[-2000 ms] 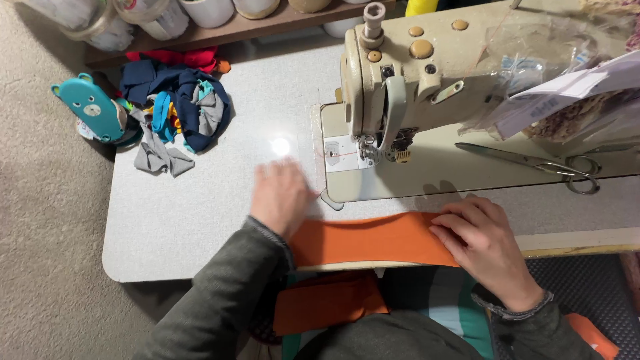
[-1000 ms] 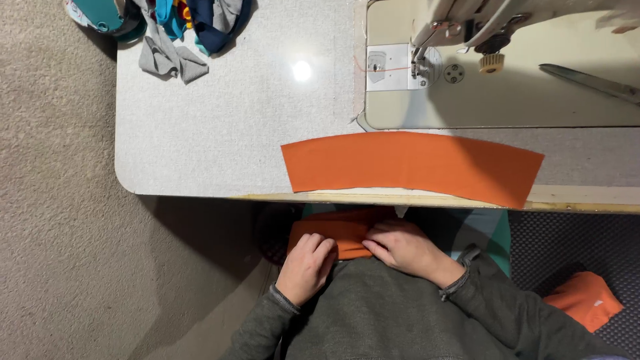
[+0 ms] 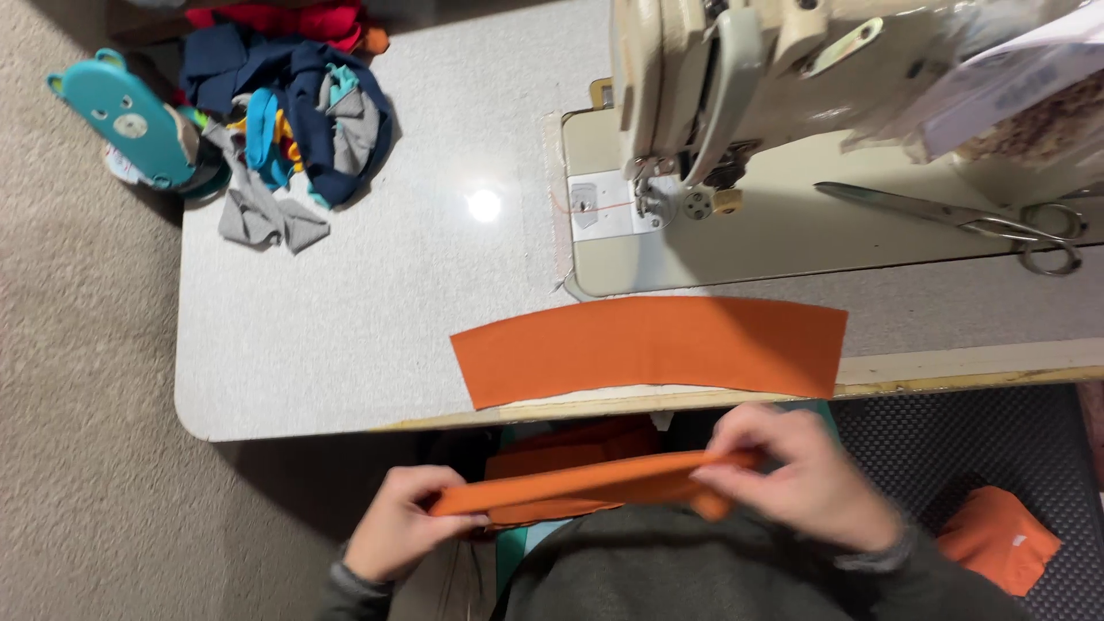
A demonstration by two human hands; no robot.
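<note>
Between my two hands a folded strip of orange fabric [image 3: 586,485] is stretched out above my lap. My left hand [image 3: 410,517] pinches its left end, and my right hand [image 3: 789,474] grips the right end, slightly blurred. More orange fabric [image 3: 552,461] lies on my lap beneath it. A curved orange fabric panel [image 3: 647,349] rests flat along the table's front edge, apart from both hands. Behind the panel stands an industrial sewing machine [image 3: 690,95], with a thread lying across its needle plate [image 3: 604,207].
Metal scissors [image 3: 957,216] lie on the machine bed. On the table's left are a heap of fabric scraps [image 3: 293,112] and a teal bear-shaped object [image 3: 129,121]. Plastic-wrapped material [image 3: 1026,95] rests by the machine arm. Another orange cloth [image 3: 996,539] is at the lower right.
Two seconds ago my right hand was on the orange panel on the table. One second ago both hands were at the fabric on my lap; now they hold a strip raised and spread wider apart.
</note>
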